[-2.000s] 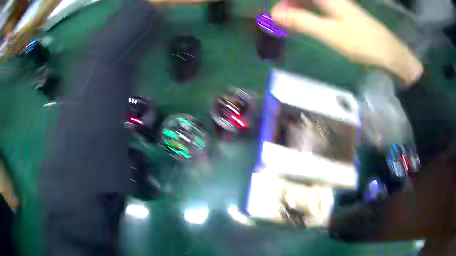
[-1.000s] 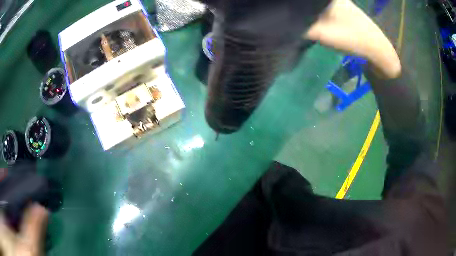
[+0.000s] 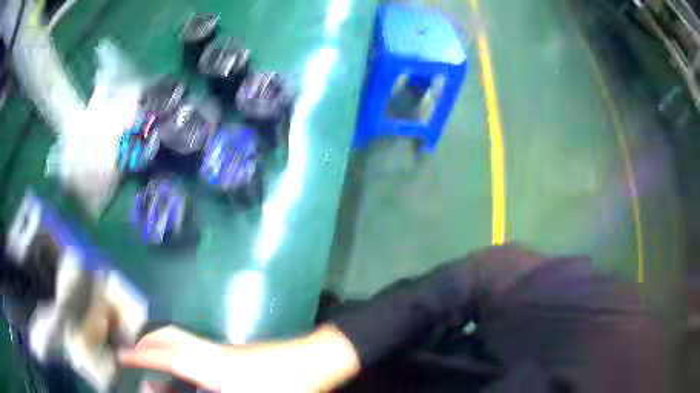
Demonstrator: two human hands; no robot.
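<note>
The blue-and-white screw feeder (image 3: 123,303) is at the lower left, tilted in view and blurred. My right hand (image 3: 230,364) reaches in from the lower right, with its fingers at the feeder's near side. The hand is blurred and cut off by the bottom edge, so whether it holds anything cannot be told. A dark shape covers part of the feeder at the left edge; it is too blurred to name. My left hand is not in view.
Several black cylindrical units with round tops (image 3: 232,157) stand on the green bench beyond the feeder. A crinkled clear bag (image 3: 96,134) lies left of them. A blue plastic stool (image 3: 414,54) stands on the green floor past the bench edge, near a yellow line.
The view has swung right, so the feeder now sits lower left and the unit cluster and stool show. My right hand is now beside the feeder. My left hand has left the picture.
</note>
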